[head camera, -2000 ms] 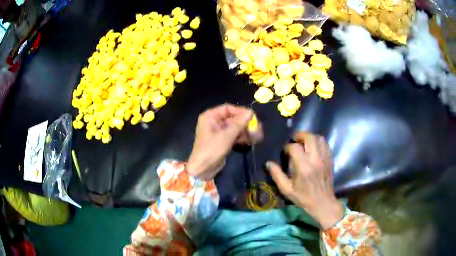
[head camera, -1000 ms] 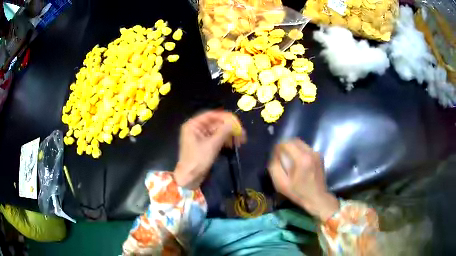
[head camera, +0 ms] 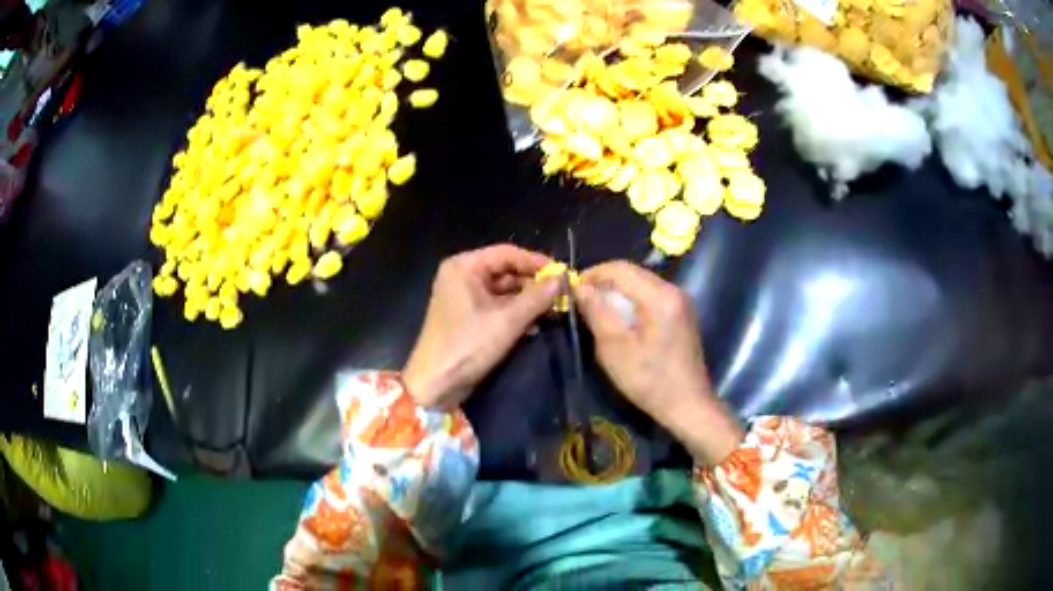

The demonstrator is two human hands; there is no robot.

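Note:
A small yellow fabric piece (head camera: 561, 277) is held between both hands at the upper end of a thin dark tool (head camera: 574, 346), which stands upright in front of me. My left hand (head camera: 483, 318) pinches the piece from the left. My right hand (head camera: 649, 341) pinches it from the right, with a small white wad in its fingers. Flat, pale yellow unfilled pieces (head camera: 676, 227) spill from an open clear bag (head camera: 525, 136) just beyond my hands. Plump yellow filled pieces (head camera: 289, 150) lie in a large pile at the left.
White stuffing (head camera: 849, 121) lies at the upper right, beside a second bag of yellow pieces (head camera: 889, 52). A yellow-brown coil (head camera: 597, 450) lies around the tool's base at the table edge. A white card (head camera: 71, 350), a crumpled clear bag (head camera: 120, 364) and a yellow strip (head camera: 163, 381) lie at the left.
My hands have come together at the tool; they were apart before. The right hand moved left and up to the yellow piece. One unfilled piece at the heap's near left edge is gone.

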